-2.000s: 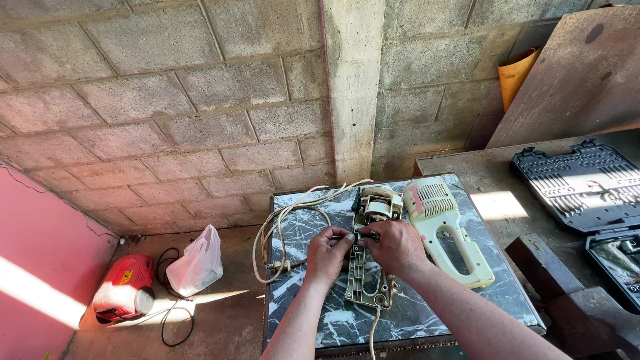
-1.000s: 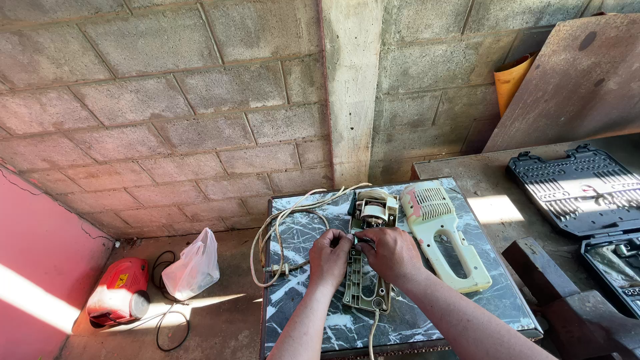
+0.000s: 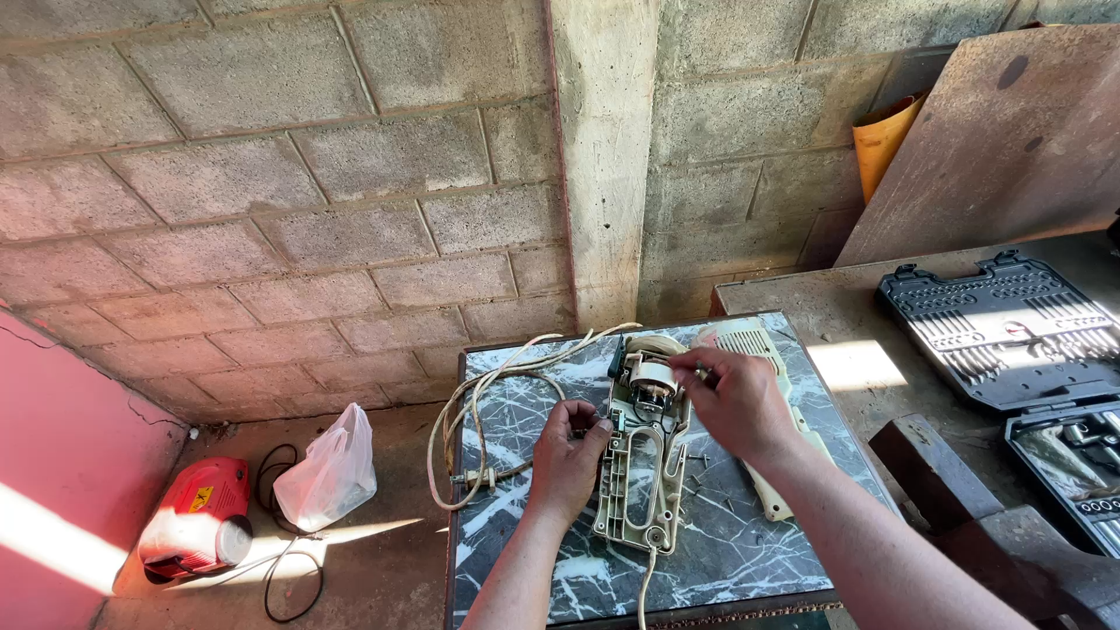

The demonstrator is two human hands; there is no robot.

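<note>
An opened appliance housing half (image 3: 643,490), cream plastic with an electric motor (image 3: 654,381) at its far end, lies on a marble-patterned tabletop (image 3: 560,569). My left hand (image 3: 569,446) is at the housing's left edge, thumb and fingertips together; whether it pinches a small part cannot be told. My right hand (image 3: 739,398) is raised beside the motor, its fingers around something small and mostly hidden. Behind that wrist lies the other cream housing half (image 3: 759,341), with vent slots and a handle. Several small screws (image 3: 700,468) lie right of the opened half. A power cord (image 3: 649,586) leaves its near end.
A coiled cable with a plug (image 3: 477,477) lies at the table's left. To the right, an open socket set case (image 3: 1006,324) and a dark metal anvil-like block (image 3: 1006,534) sit on a bench. A red machine (image 3: 197,516) and a plastic bag (image 3: 328,472) stand on the floor.
My right hand has moved away from my left hand, up and right to beside the motor. The hands were close together over the housing before. More of the housing's middle now shows.
</note>
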